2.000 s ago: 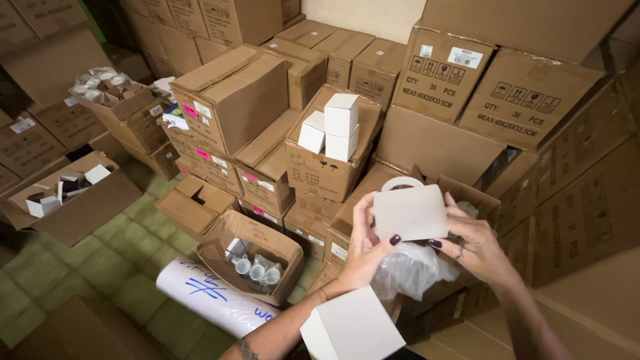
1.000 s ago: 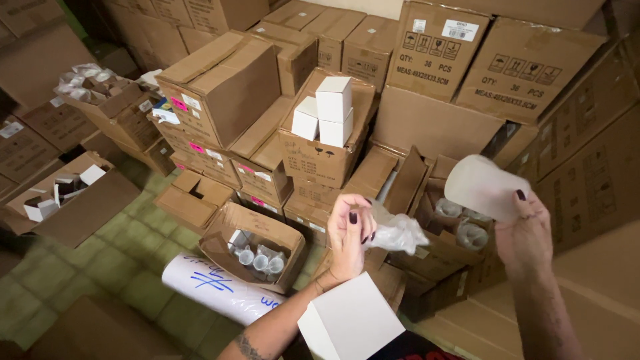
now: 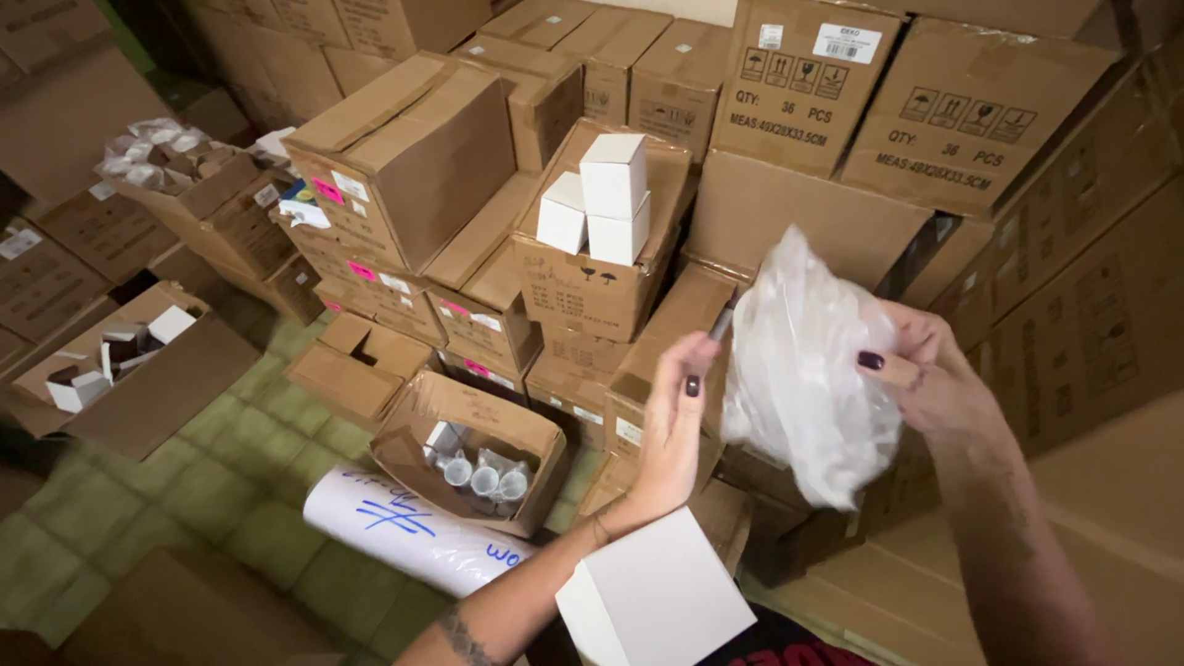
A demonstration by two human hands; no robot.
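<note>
My right hand (image 3: 911, 370) pinches a crumpled translucent plastic bag (image 3: 809, 370) at its right side; whether anything is inside cannot be told. My left hand (image 3: 680, 416) is raised just left of the bag, fingers extended, with no clear hold on anything. Below the left wrist, a closed white cardboard box (image 3: 661, 592) rests near my body. Three small white boxes (image 3: 615, 199) sit on a brown carton (image 3: 578, 291) ahead of my hands. To the left, an open carton (image 3: 546, 472) holds several clear-wrapped, cup-like pieces (image 3: 484, 480) and a small white box.
Stacked brown cartons (image 3: 435, 157) fill the back, and more cartons (image 3: 1091, 268) line the right side. A white plastic-wrapped roll (image 3: 398, 527) with blue handwriting lies at lower left. Another open carton (image 3: 166, 388) with white boxes stands on the green tiled floor (image 3: 222, 444) at far left.
Two seconds ago both hands held a pale frosted piece; one second ago the right held it while the left touched plastic. Now the right hand holds the spread plastic bag, and the left is separate from it.
</note>
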